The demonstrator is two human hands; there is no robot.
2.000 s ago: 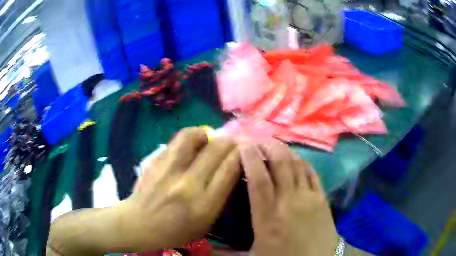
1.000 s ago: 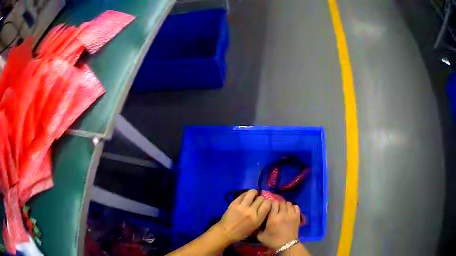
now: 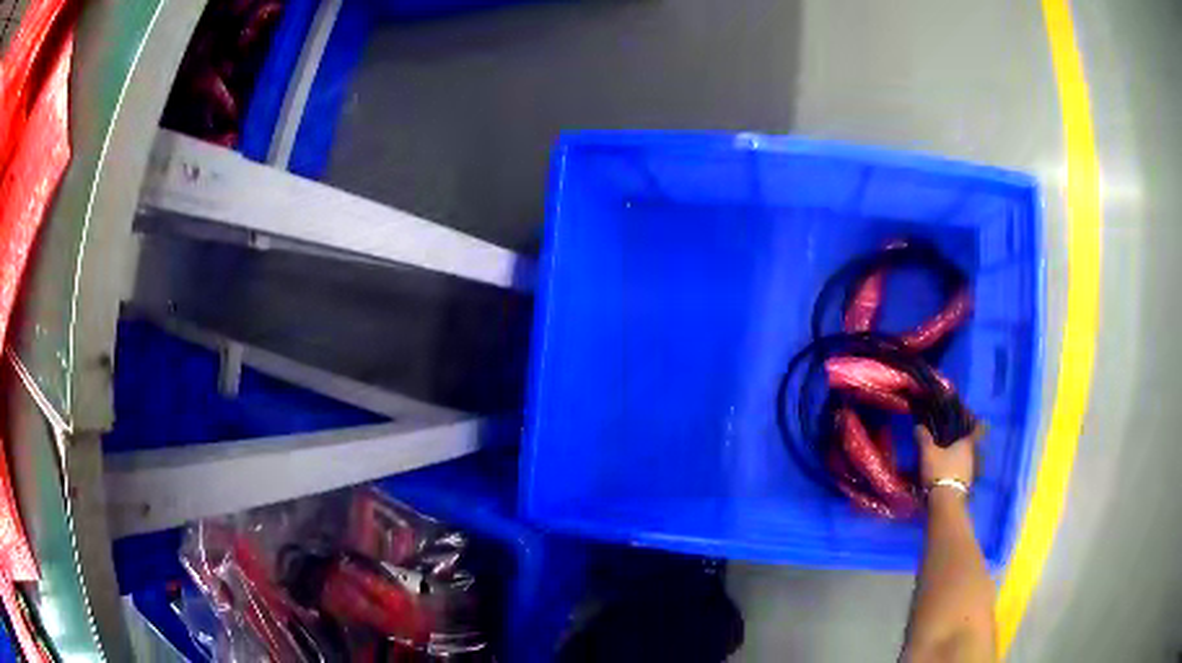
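Observation:
My right hand [image 3: 949,456], with a bracelet at its wrist, reaches into the right side of the large blue bin [image 3: 648,376]. It is closed on the black strands of a coiled cable [image 3: 894,347]; its fingers are partly hidden by the strands. This coil has a pink wrapped end [image 3: 871,376] across it. Another black coil with pink wrapped ends [image 3: 865,301] lies just behind it. More pink wrapped ends [image 3: 866,447] show below; which coil they belong to is unclear. My left hand is out of view.
White bench legs [image 3: 311,214] stand left of the bin. A clear bag with red contents [image 3: 350,583] lies in a blue bin at lower left. The bench edge [image 3: 91,298] and red sheets [image 3: 33,194] are at far left. A yellow floor line [image 3: 1073,324] runs at right.
The view has turned from the bench down to the floor bin, which now appears larger. Both hands were together on the cable; now only my right hand shows, on a coil inside the bin.

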